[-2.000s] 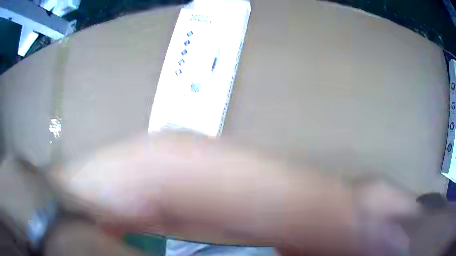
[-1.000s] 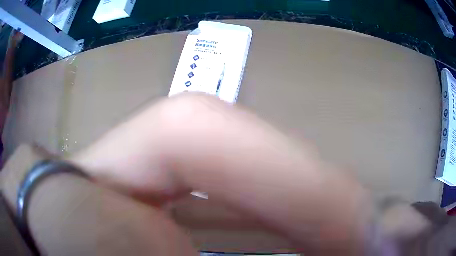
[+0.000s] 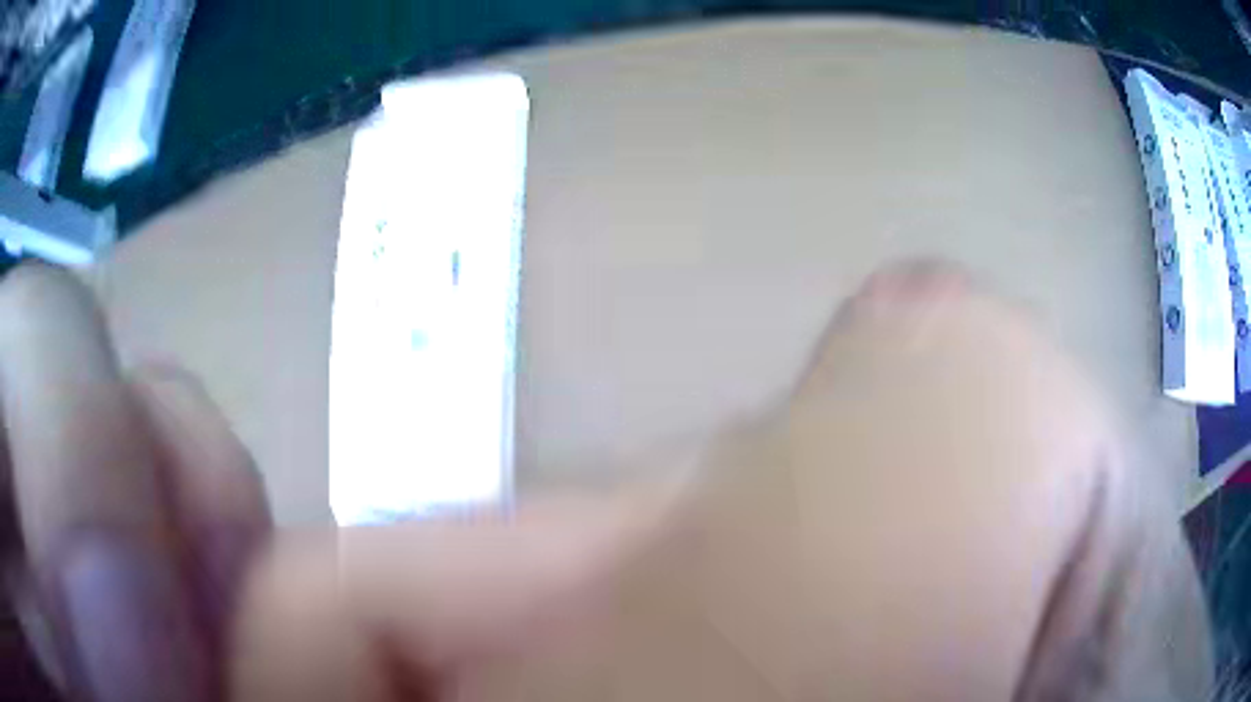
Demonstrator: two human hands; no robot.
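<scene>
A white retail box lies lengthwise on the cardboard bench cover, left of the middle, with faint dark print on its overexposed top. My right hand is large and blurred across the lower middle and right. Its fingers reach left over the near end of the box; whether they grip it cannot be told. My left hand is blurred and cut off at the left edge, with its fingers left of the box. Its palm and anything in it are hidden.
White boxes with a row of small icons stand side by side at the right end. The dark green belt runs behind the bench, with slim white boxes at the upper left. A grey bar end juts in at the left.
The box shows further left and more upright in the picture, and more of it is uncovered. My right hand shows larger and higher. Left-hand fingers now show at the left edge. The view has shifted.
</scene>
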